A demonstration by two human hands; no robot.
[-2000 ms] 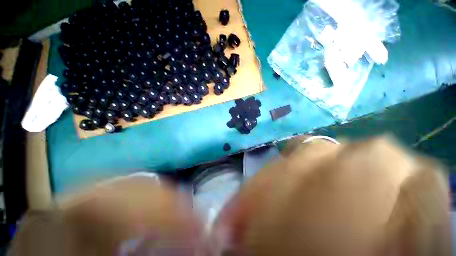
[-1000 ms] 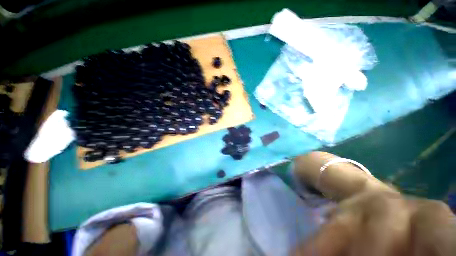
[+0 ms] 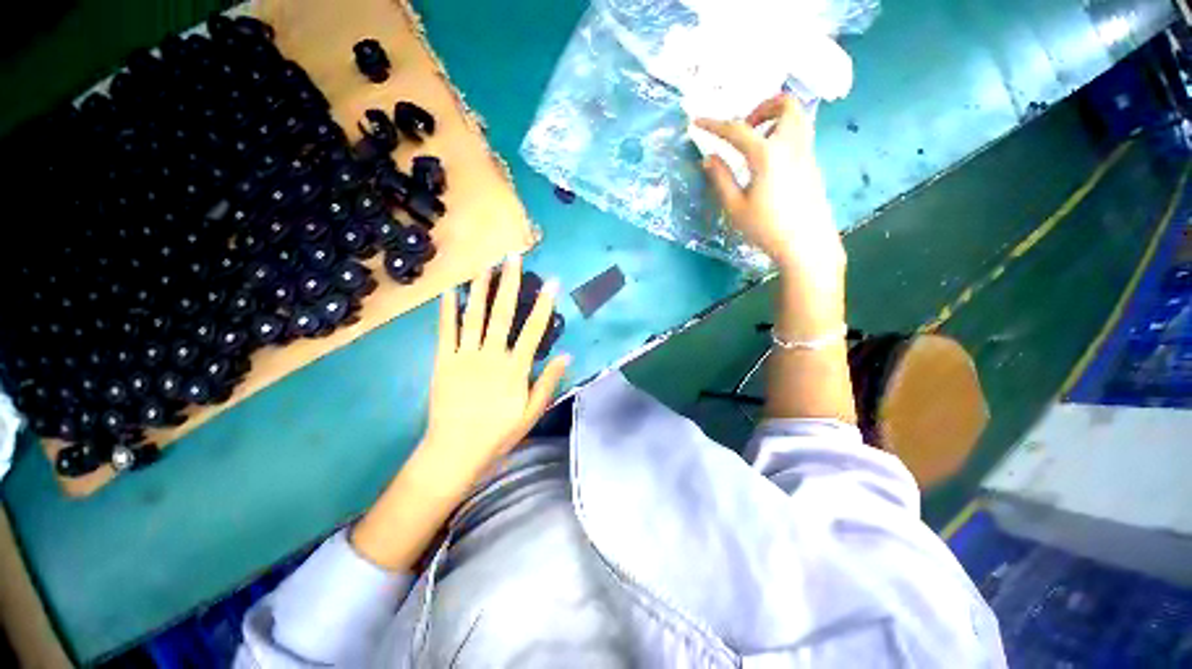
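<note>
My left hand (image 3: 486,373) lies palm down with its fingers spread over the small heap of black pads (image 3: 526,311), hiding most of it. My right hand (image 3: 774,183) reaches over the clear plastic bag (image 3: 614,124), with thumb and fingers curled near a white packet (image 3: 732,144). Whether it grips the packet is hard to tell in the glare. Many black knobs (image 3: 196,235) stand packed on the tan cardboard sheet (image 3: 473,209), with several loose at its right side. A small dark strip (image 3: 599,290) lies just right of my left hand.
Crumpled white paper (image 3: 7,434) shows at the left edge. A brown-topped round stool (image 3: 935,408) stands below the bench edge at the right. Blue crates (image 3: 1150,340) and a pale box (image 3: 1111,477) are at the far right. The bench top (image 3: 248,464) is green.
Both hands have moved forward from low in the view onto the bench: the left over the pad heap, the right to the bag. The view has shifted right, showing the stool.
</note>
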